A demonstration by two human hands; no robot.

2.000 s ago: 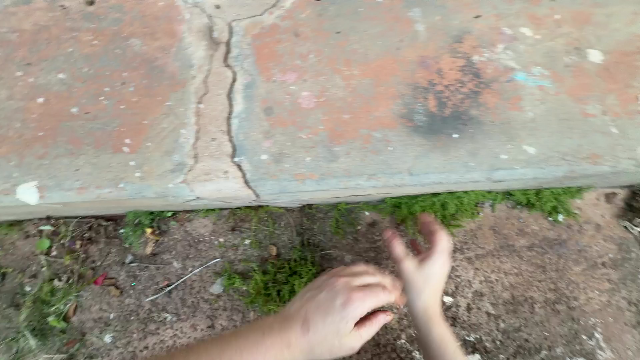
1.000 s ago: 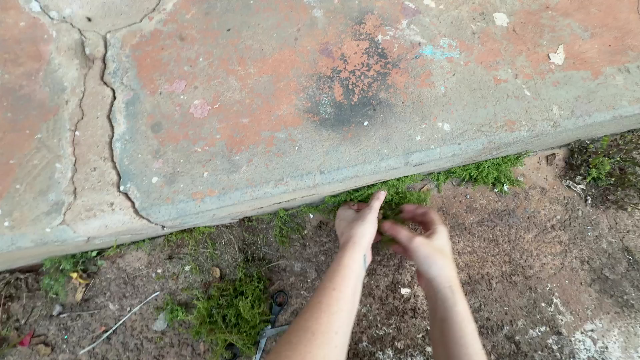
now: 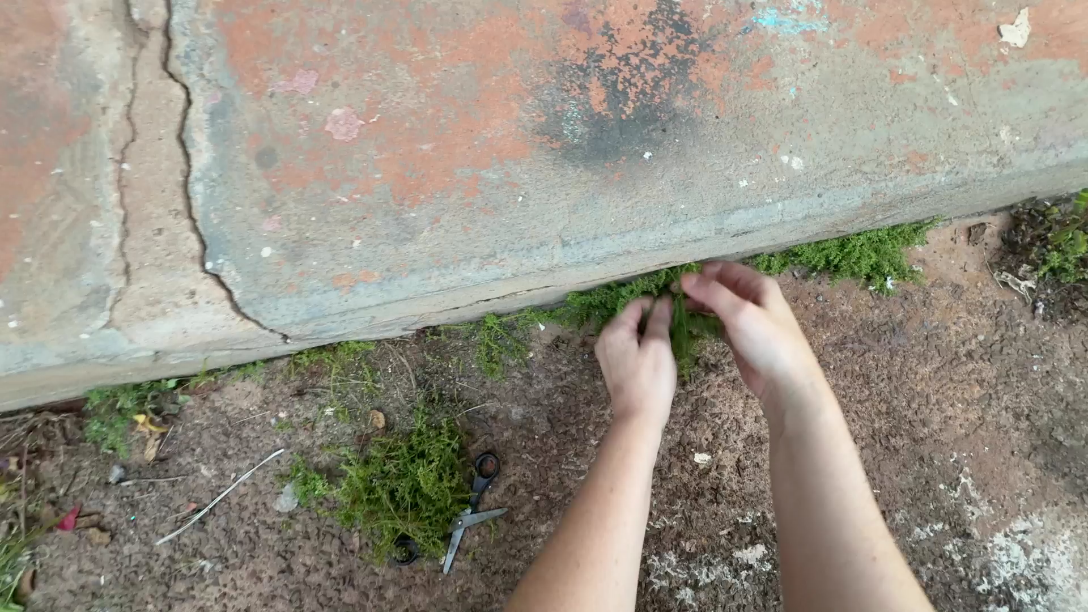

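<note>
My left hand (image 3: 637,361) is in the low green plants (image 3: 608,299) at the foot of the concrete ledge, its fingertips pinched among the stems. Close beside it on the right, my right hand (image 3: 748,323) has thumb and fingers closed on a few green sprigs (image 3: 684,336) that hang between the hands. A heap of green plants (image 3: 404,480) lies on the ground to the lower left. Spread-bladed scissors with black handles (image 3: 472,510) lie against its right side, one handle partly under the greenery.
A cracked concrete ledge (image 3: 476,195) with worn orange paint spans the upper view. More green plants (image 3: 867,255) grow along its foot at the right. A thin pale stick (image 3: 221,497) and dry leaves lie on the rough ground at the left.
Both hands have moved from over the ground to the plants at the ledge's foot, and now work closer together among the stems. The view has shifted.
</note>
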